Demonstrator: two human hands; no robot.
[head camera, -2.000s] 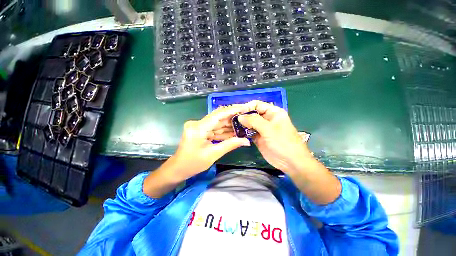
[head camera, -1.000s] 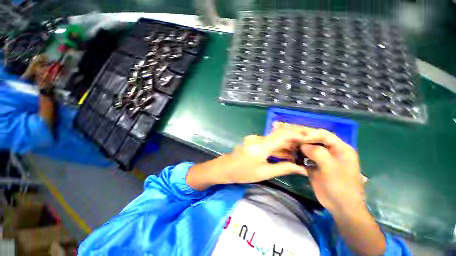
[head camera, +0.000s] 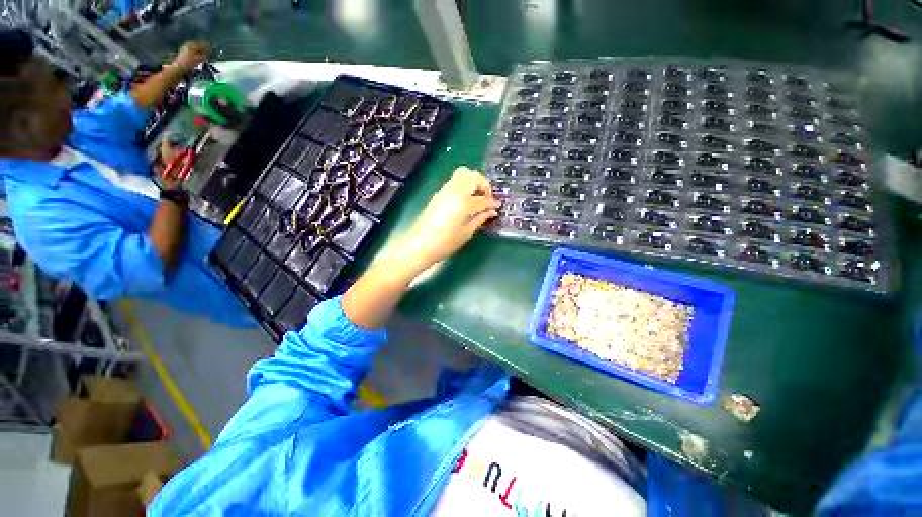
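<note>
My left hand (head camera: 457, 214) is at the near left corner of the clear blister tray (head camera: 698, 247), fingertips together at its edge; whether they hold something I cannot tell. The tray's pockets hold dark modules in rows. My right hand is out of the picture; only a blue sleeve shows at the lower right edge. The blue parts bin (head camera: 629, 265) lies in front of the tray, with tiny beige-copper parts (head camera: 619, 325) heaped in it. The black compartment tray (head camera: 271, 227) is at the left, with metallic-rimmed housings (head camera: 339, 174) piled loosely toward its far right side.
Another person in blue (head camera: 96, 217) is at the far left with red-handled pliers (head camera: 179, 165) in one hand. A green roll (head camera: 215, 101) is beside them. A beige scrap (head camera: 741, 407) lies right of the bin. Cardboard boxes (head camera: 111, 470) stand on the floor, lower left. A pale post (head camera: 445, 40) rises behind.
My hands have parted from the housing they held over the bin. My left hand moved to the clear tray's corner, and my right hand left the picture. The bin's contents are now uncovered.
</note>
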